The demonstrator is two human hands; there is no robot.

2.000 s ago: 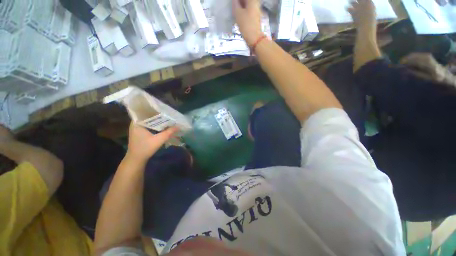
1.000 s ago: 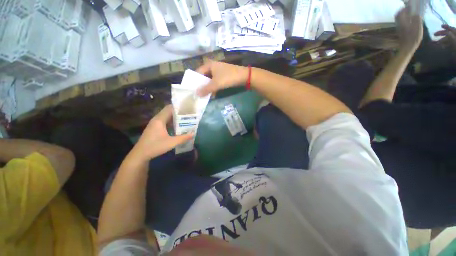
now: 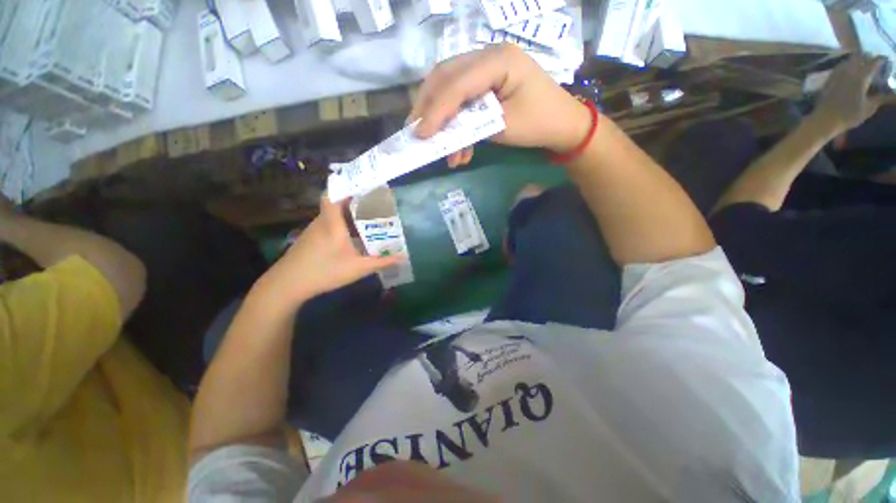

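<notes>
My left hand (image 3: 319,253) holds an open white carton (image 3: 381,234) upright above my lap, its open end up. My right hand (image 3: 491,96) grips a flat, narrow white printed piece (image 3: 418,147), a folded leaflet or a thin carton; I cannot tell which. Its far end is over the carton's opening, near my left fingertips. A small white printed piece (image 3: 462,222) lies on the green surface (image 3: 432,280) between my knees.
A white-topped table (image 3: 285,103) ahead holds stacked cartons (image 3: 88,59) at left, loose cartons (image 3: 221,59) and printed sheets (image 3: 531,25). A person in yellow (image 3: 74,344) sits at left. Another person's hand (image 3: 847,93) is at right.
My right hand left the carton's flap and now holds the flat printed piece above the carton. My left hand still holds the carton, now slightly lower. The other person's hand at right moved outward.
</notes>
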